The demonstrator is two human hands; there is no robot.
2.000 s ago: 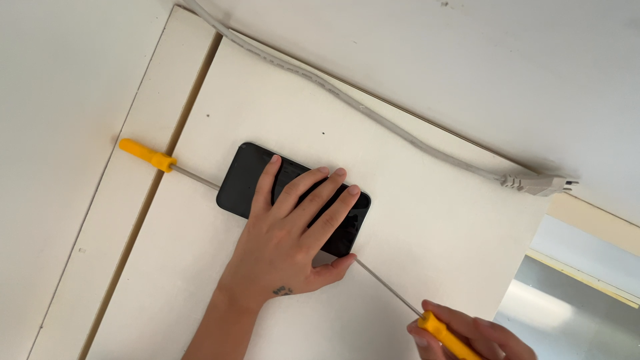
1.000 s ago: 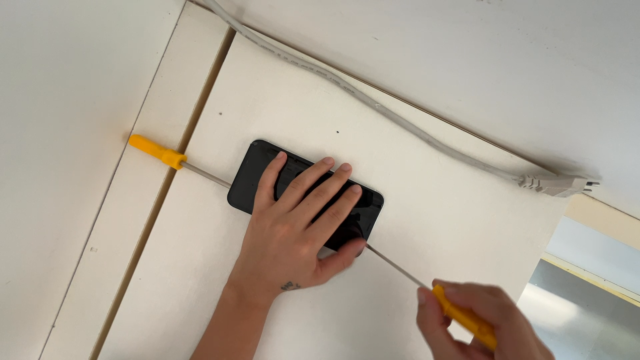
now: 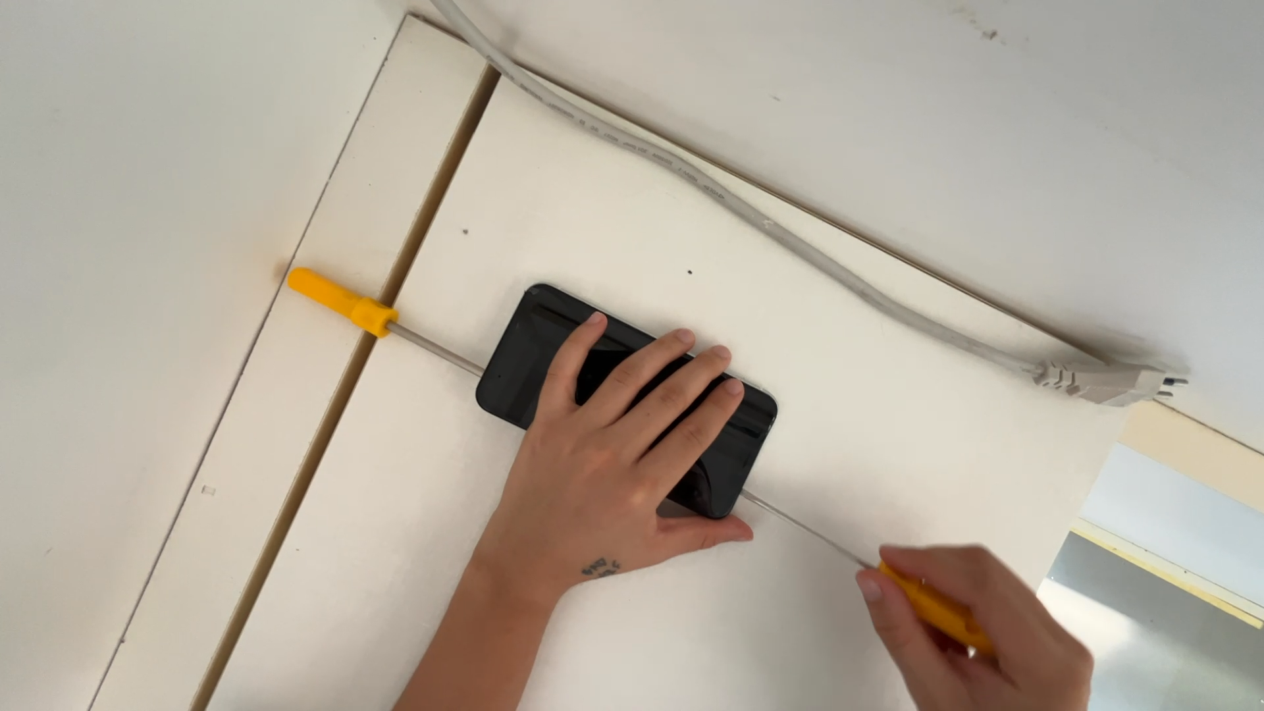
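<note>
My left hand (image 3: 612,444) lies spread over a black smartphone (image 3: 523,346), fingers across its glass and thumb just past its lower edge. The phone rests on a white panel. A screwdriver with a yellow handle (image 3: 344,300) lies to the left, its metal shaft reaching the phone's left end; its tip is hidden. At the lower right, my right hand (image 3: 987,632) grips the yellow handle of a second screwdriver (image 3: 933,607) between thumb and fingers. That thin shaft runs up-left to the phone's lower right corner, where its tip is out of sight.
A grey power cable (image 3: 770,232) curves along the panel's (image 3: 395,553) upper edge and ends in a plug (image 3: 1106,383) at the right. A dark gap (image 3: 341,395) runs down the left side of the panel. A shiny surface (image 3: 1116,612) shows beyond the panel's right edge.
My left hand stays spread on the phone. The fingers of my right hand have changed their hold on the screwdriver handle, with the shaft still at the phone's lower right corner.
</note>
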